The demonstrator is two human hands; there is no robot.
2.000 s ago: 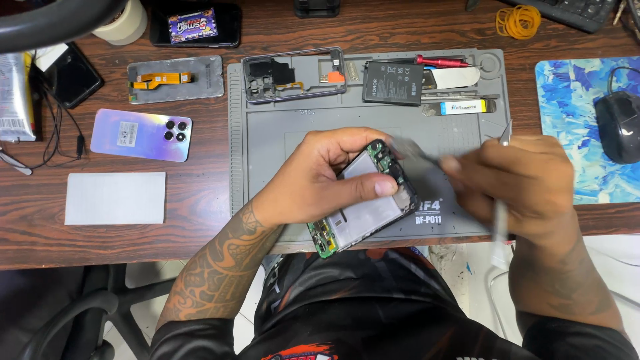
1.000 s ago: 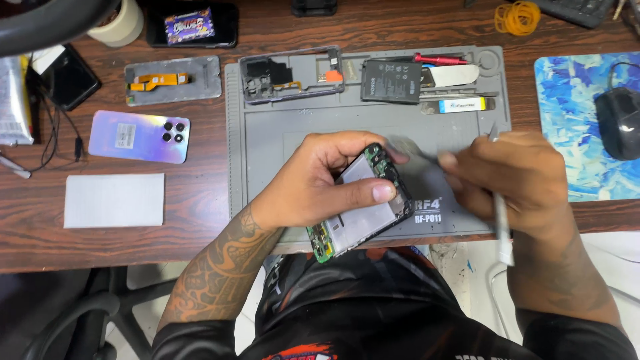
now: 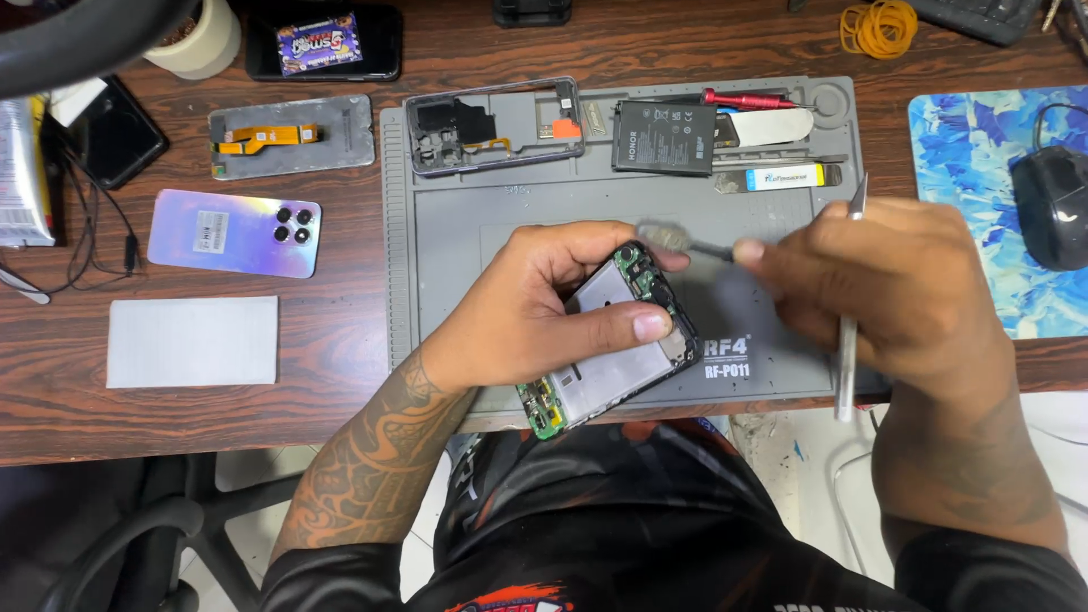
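Note:
My left hand (image 3: 552, 306) grips an opened smartphone body (image 3: 616, 340), its thumb across the upper circuit board and its fingers behind. Green boards show at both ends of the phone, with a bare grey battery bay between them. My right hand (image 3: 867, 289) holds a small brush (image 3: 667, 236) with a dark handle; its blurred head is at the phone's top edge, by my left fingertips. A slim metal tool (image 3: 847, 365) is also held in my right hand, pointing down past the palm. Both hands are above the grey repair mat (image 3: 527, 204).
On the mat's far side lie a phone frame (image 3: 416, 127), a black battery (image 3: 667, 140), a red screwdriver (image 3: 748, 99) and flat tools. Leftward are a display panel with flex cable (image 3: 348, 136), a purple back cover (image 3: 234, 234) and a white pad (image 3: 193, 342). A mouse (image 3: 1058, 208) is at right.
Both hands keep their hold and stay in nearly the same place. The brush remains by the phone's upper edge, with its head blurred.

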